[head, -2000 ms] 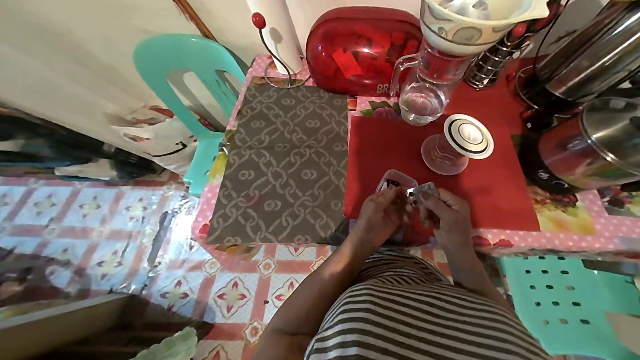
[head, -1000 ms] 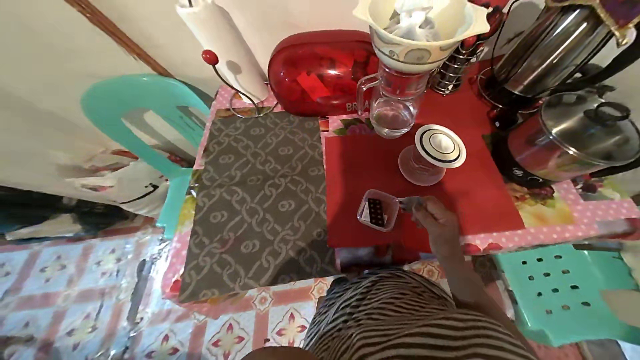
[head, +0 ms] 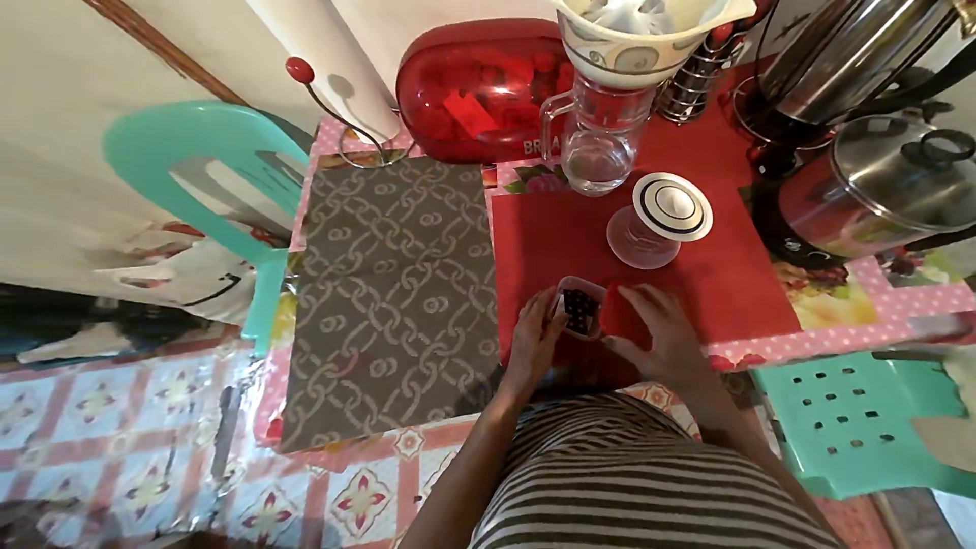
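A small clear plastic container (head: 592, 288) stands near the front edge of the red placemat (head: 534, 236), with dark, light-dotted contents (head: 581, 311) inside. My left hand (head: 538, 335) grips the container's left side. In my right hand (head: 657, 332) is a red lid (head: 621, 313), tilted beside the container's right side; the fingers lie over its far edge. Just beyond my hands, a footed clear glass dish (head: 644, 248) has a round white cover with dark rings (head: 673, 207) on it.
Behind stand a glass pitcher (head: 598, 164) under a cream bowl (head: 633, 57), a red bread box (head: 480, 91) and a paper towel holder (head: 335, 76). A lidded metal pot (head: 877, 183) and a steel kettle (head: 823, 69) are at right. Green plastic chairs (head: 191, 126) flank the table.
My left hand, out of view one second ago, now holds the container. My right hand now has the red lid, and the small item it held is no longer seen there.
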